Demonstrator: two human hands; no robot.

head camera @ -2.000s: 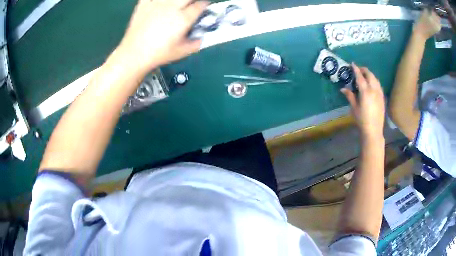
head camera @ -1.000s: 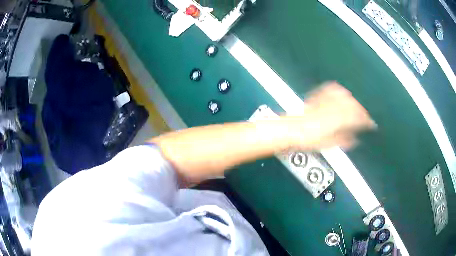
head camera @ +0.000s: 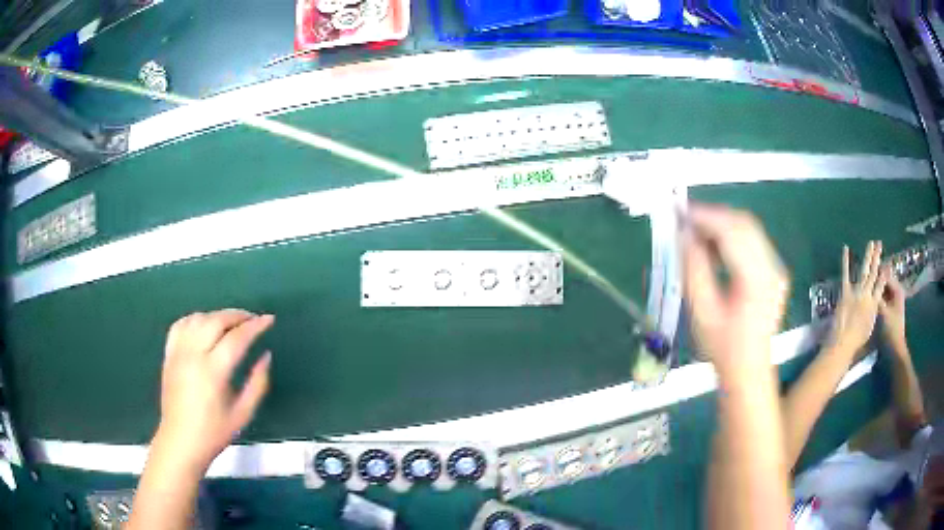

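A silver four-seat plate (head camera: 462, 277) lies flat on the green surface in the middle. My left hand (head camera: 215, 375) hovers left of it, empty, thumb and fingers apart. My right hand (head camera: 737, 285), slightly blurred, is right beside a silver stop arm (head camera: 665, 271) that juts from the rail; I cannot tell whether the fingers touch or grip it. Near me, a plate with black ring inserts (head camera: 399, 467) in its four seats lies against the near rail. A plate without black rings (head camera: 586, 457) adjoins its right end.
A perforated plate (head camera: 518, 135) lies beyond the middle rail, another plate (head camera: 56, 228) at far left. A red bin (head camera: 352, 25) and blue bins (head camera: 502, 15) stand at the back. A thin pale line crosses diagonally. Another person's hands (head camera: 861, 300) work at right.
The view has swung from the left end back over the bench. My left hand is now low at left, apart from the plates. My right hand has come into view by the stop arm.
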